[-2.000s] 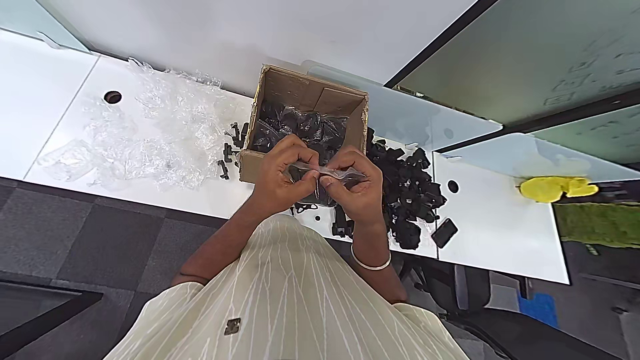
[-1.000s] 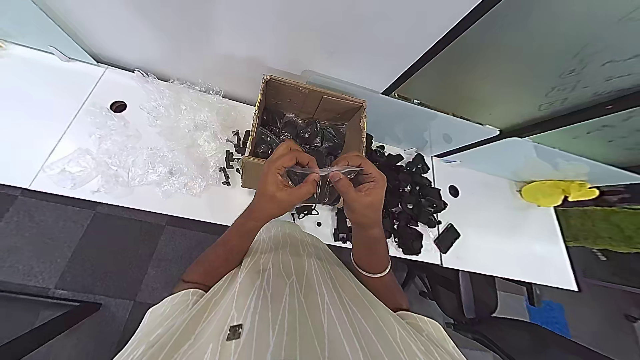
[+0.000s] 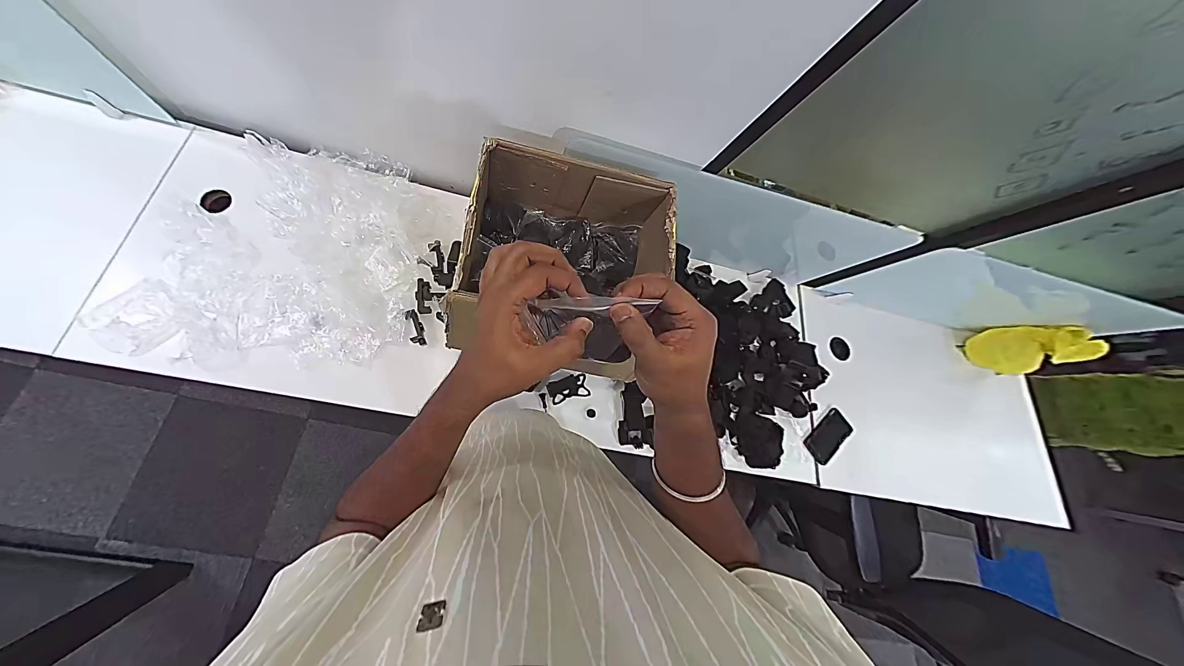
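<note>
Both of my hands hold a clear plastic bag (image 3: 592,303) by its top edge, over the front of an open cardboard box (image 3: 624,199). My left hand (image 3: 523,319) pinches the bag's left part, the thumb pointing right. My right hand (image 3: 671,342) grips the right end between thumb and fingers. Something dark shows through the film, but I cannot tell whether it is inside the bag or behind it. Black items in clear bags (image 3: 578,245) lie in the box.
Crumpled clear plastic bags (image 3: 305,259) spread over the white desk (image 3: 934,416) at left. Small black parts (image 3: 421,296) lie left of the box, and a heap of black parts (image 3: 763,361) at right. Beside the heap is a black phone-like object (image 3: 828,435); a yellow cloth-like item (image 3: 1027,349) lies farther right.
Both hands stay on the bag over the box's front edge. My left hand's thumb and fingers are farther apart now than a second ago.
</note>
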